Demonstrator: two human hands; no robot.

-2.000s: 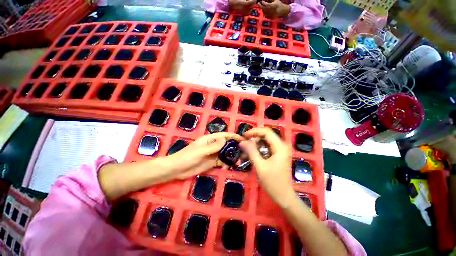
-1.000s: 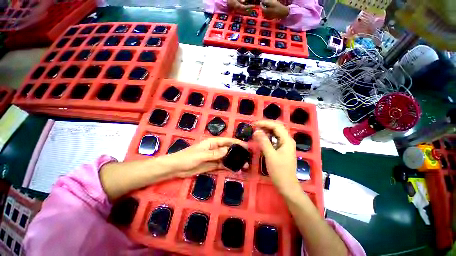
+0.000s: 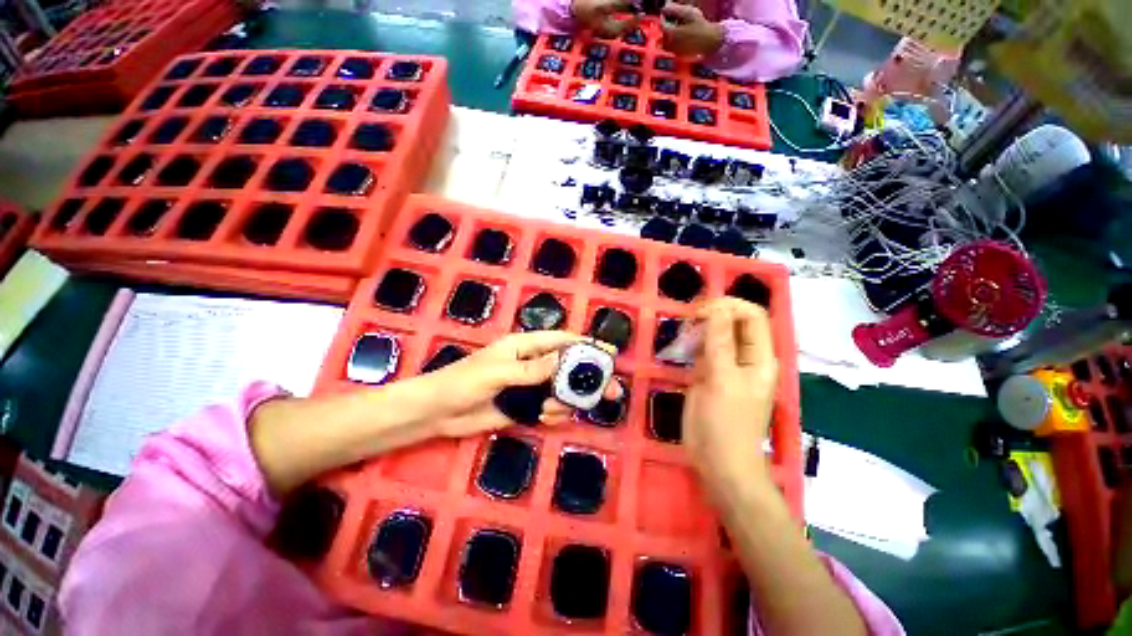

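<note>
My left hand (image 3: 515, 379) holds a watch case unit (image 3: 581, 377) over the middle of the foam tray; its silver side with a dark round centre faces up. A dark unit shows just below the left fingers. My right hand (image 3: 732, 385) is raised over the tray's right side, apart from the held unit, its fingers bent together; a pale, blurred patch shows at its fingertips, and I cannot tell whether it holds anything. The red-orange foam tray (image 3: 453, 487) has rows of square pockets, most with black units, some without.
Stacked foam trays (image 3: 372, 186) stand at left, above a record sheet (image 3: 205, 373). Beyond are black parts (image 3: 677, 205) on white paper, tangled cables (image 3: 912, 205) and a pink-red handheld fan (image 3: 987, 286). A person in pink sleeves (image 3: 763, 35) works at another tray (image 3: 639, 93).
The held unit went from dark face showing to silver side showing. My right hand moved away from it, to the right.
</note>
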